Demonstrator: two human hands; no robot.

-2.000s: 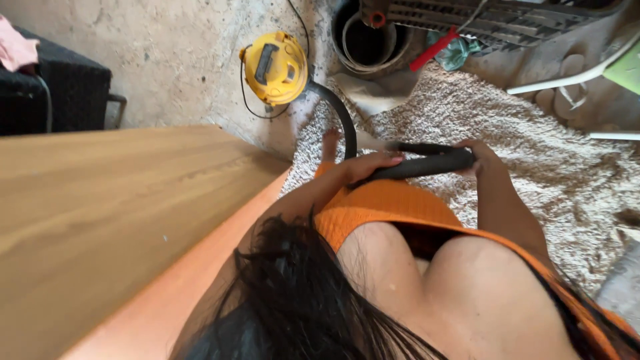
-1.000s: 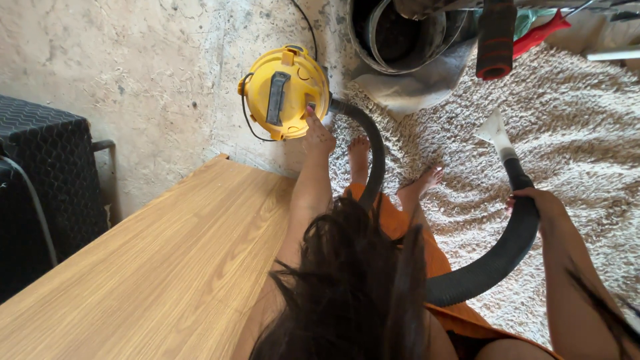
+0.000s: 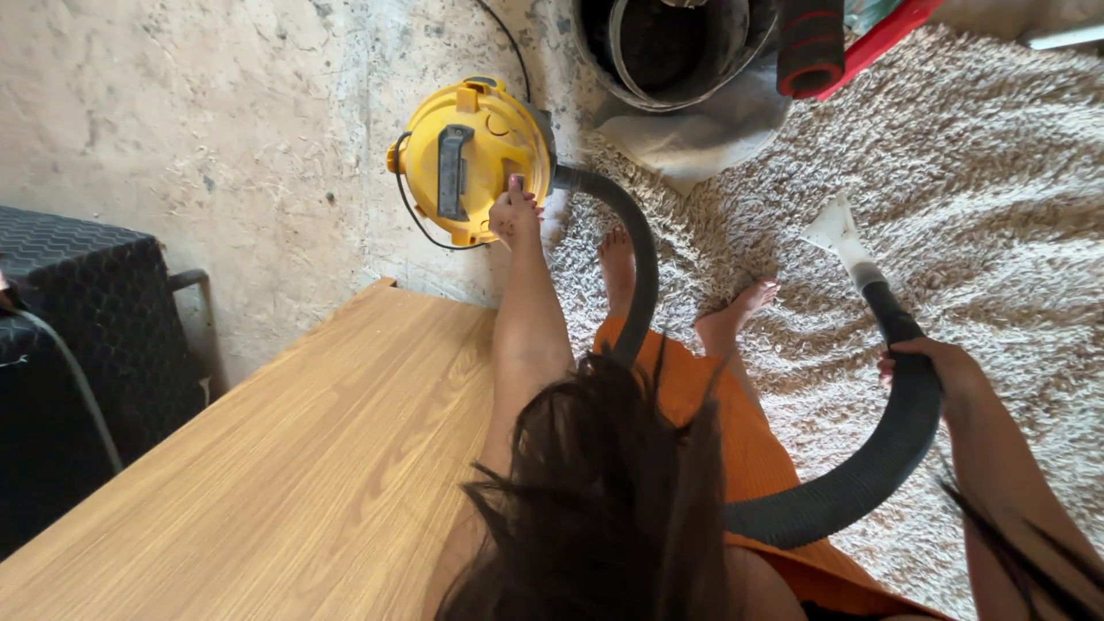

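Observation:
My left hand [image 3: 516, 214] rests on the lid of a yellow canister vacuum cleaner [image 3: 423, 168], its thumb at a recess right of the dark carrying handle [image 3: 453, 172]. The hand holds no object that I can see. My right hand [image 3: 931, 371] is closed around the end of the black corrugated vacuum hose [image 3: 897, 431]. A clear, flared plastic nozzle [image 3: 841, 237] on that end points away from me, over the shaggy light rug [image 3: 975, 190]. The hose's other end joins the vacuum's side; its middle is hidden behind my hair.
A wood-grain tabletop or panel [image 3: 302, 457] fills the lower left, beside a black padded box-like item [image 3: 78, 285]. Dark buckets [image 3: 595, 52] stand at the top on bare floor [image 3: 259, 129]. A black and red tube end [image 3: 811, 52] juts in near them. My bare feet are on the rug.
Two seconds ago both hands were on the hose near my lap. My left hand has since gone to the vacuum's lid, and my right hand has moved right with the nozzle end over the rug.

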